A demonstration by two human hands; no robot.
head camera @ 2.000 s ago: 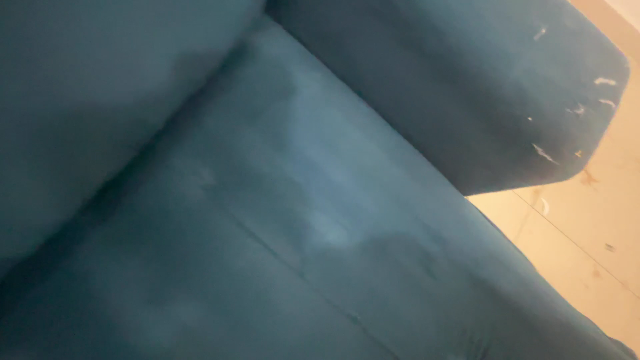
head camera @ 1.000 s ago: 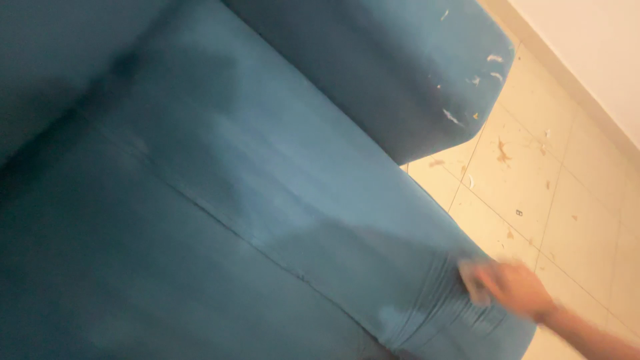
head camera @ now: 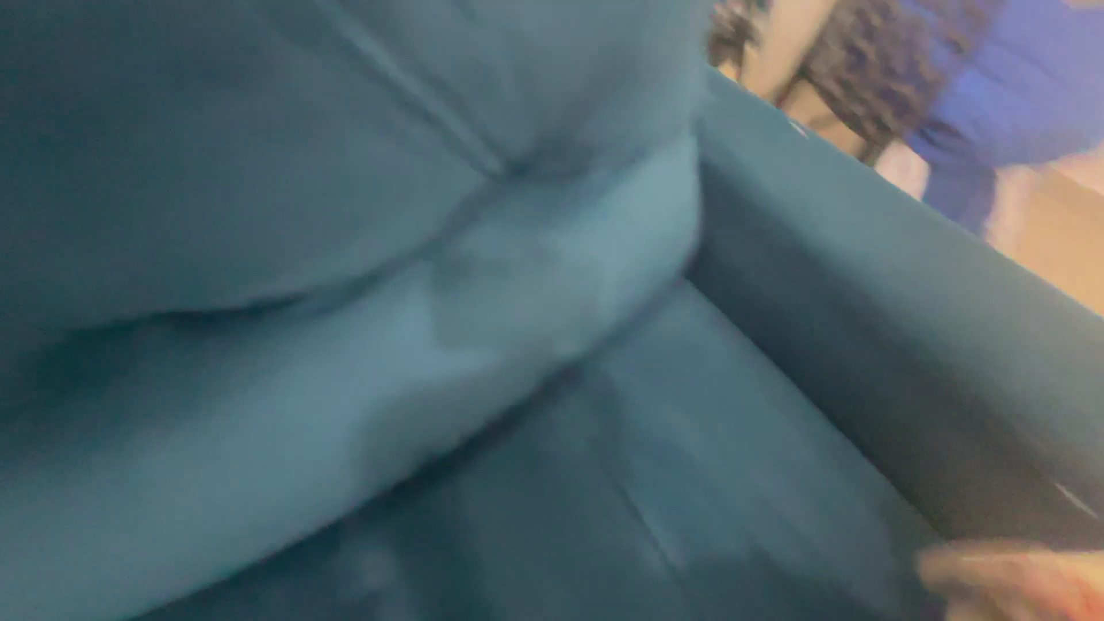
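Observation:
A blue-green upholstered sofa fills most of the head view, with its back cushion [head camera: 259, 155] at the upper left and its seat [head camera: 724, 448] at the lower middle. Darker patches mark the fabric of the back and the seat. At the bottom right corner my right hand [head camera: 1018, 578] is blurred and partly cut off, over the seat beside the inner side of the armrest [head camera: 914, 259]. Whether it holds anything cannot be told. My left hand is out of view.
Beyond the armrest, at the upper right, lie blue fabric [head camera: 1026, 86] and a dark, rough-textured item [head camera: 871, 69], both blurred. Beige floor [head camera: 1069, 233] shows beside them. The armrest runs diagonally down the right side.
The view has swung to the sofa's back and inner corner. My right hand, at the seat's front edge one second ago, now shows near the armrest.

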